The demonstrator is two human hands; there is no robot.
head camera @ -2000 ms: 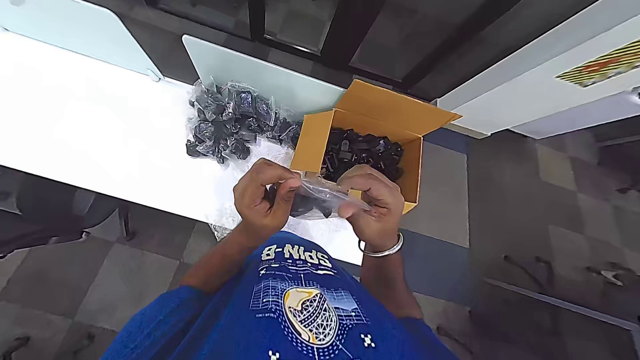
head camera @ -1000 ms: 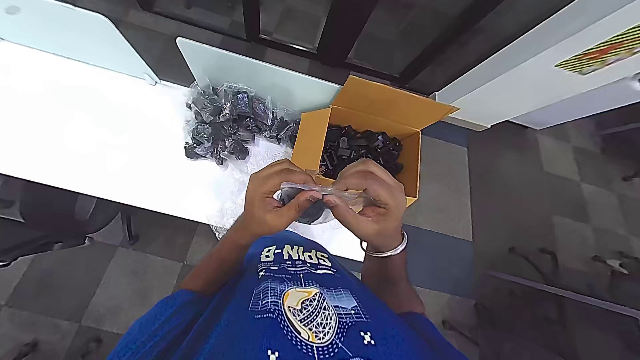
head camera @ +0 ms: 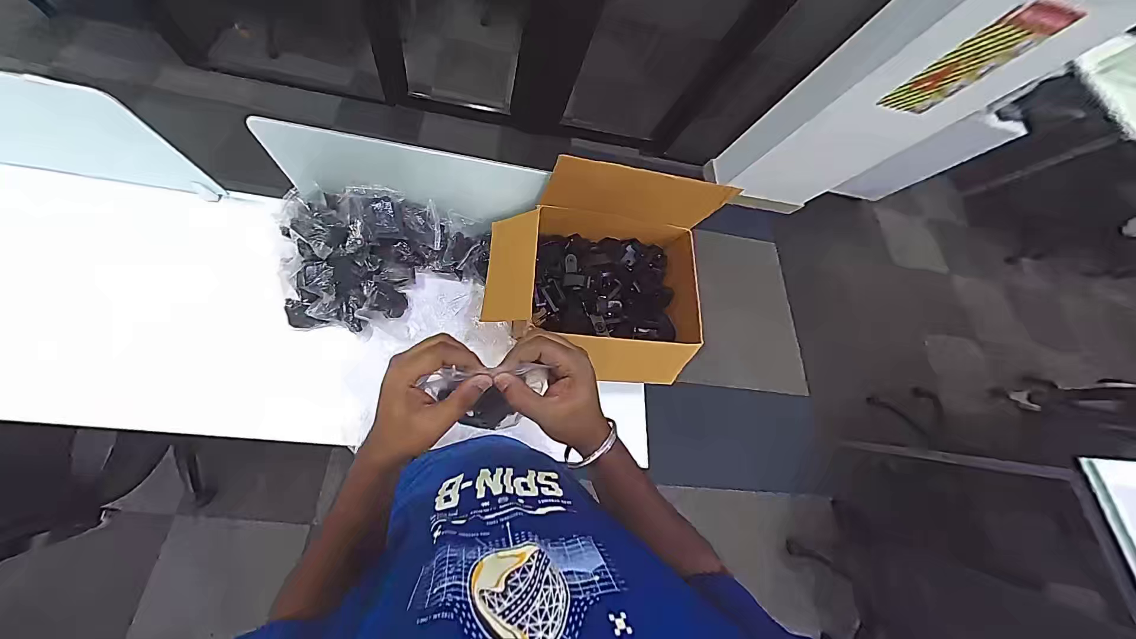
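My left hand and my right hand pinch the top edge of a clear plastic bag between thumbs and fingers, thumb tips nearly touching. A black item shows through the bag; its kind cannot be told. Beyond my right hand stands an open cardboard box filled with small black plastic parts. To the left of the box lies a pile of black items in clear plastic bags. Loose clear plastic bags lie on the table between the pile and my hands.
The white table runs off to the left. A frosted divider panel stands along its far edge, behind the bagged pile. One box flap leans over the table. A dark chair is at the lower left, and a white cabinet or wall at the upper right.
My hands have come together along the bag's edge; two seconds ago they were farther apart, with the bag stretched between them. The box and the pile have not moved.
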